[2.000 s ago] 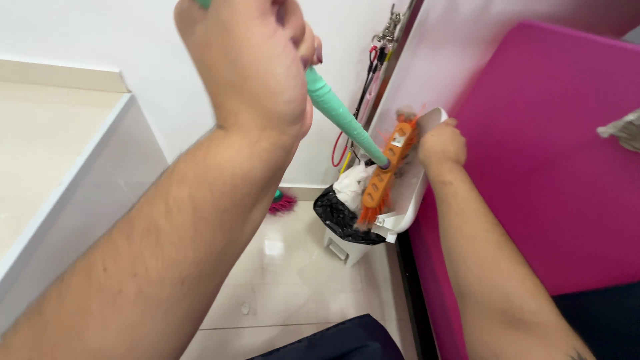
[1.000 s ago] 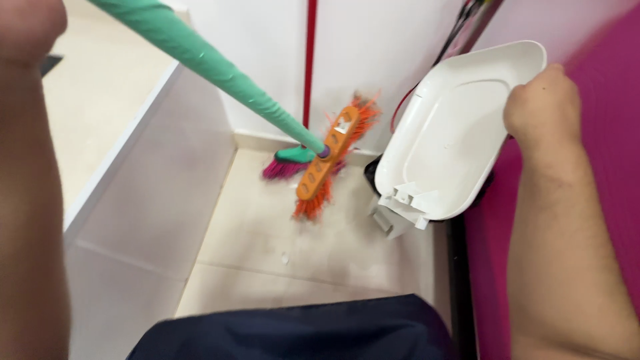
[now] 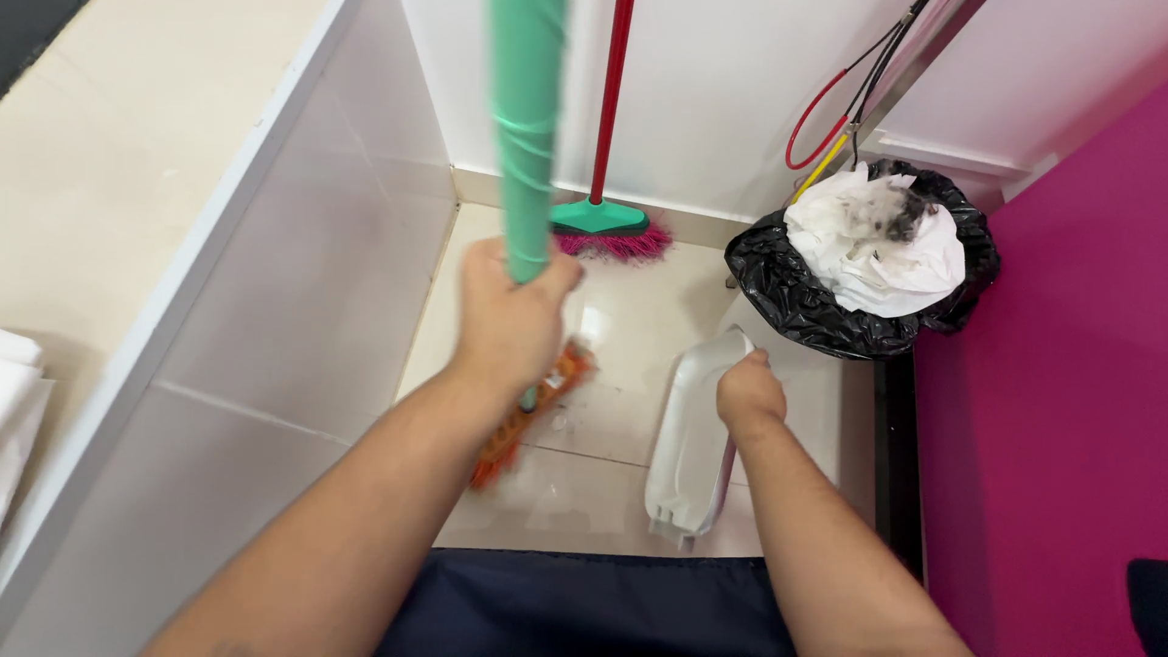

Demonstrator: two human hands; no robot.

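My left hand is closed around the mint-green handle of a broom. The broom's orange head, with orange bristles, is low over the tiled floor, partly behind my left hand and forearm. My right hand grips the edge of a white plastic bin lid, held tilted near the floor to the right of the broom head. Beyond my right hand stands a bin lined with a black bag; crumpled white paper with grey and dark hair or fluff on it fills its top.
A second broom with a green head, magenta bristles and a red handle leans at the back wall. A pale ledge bounds the left, a magenta panel the right. Red, black and yellow cords hang above the bin.
The broom head has moved from over the lid, beside the bin, to low over the floor at the left. The lid has come down and away from the bin, whose contents now show.
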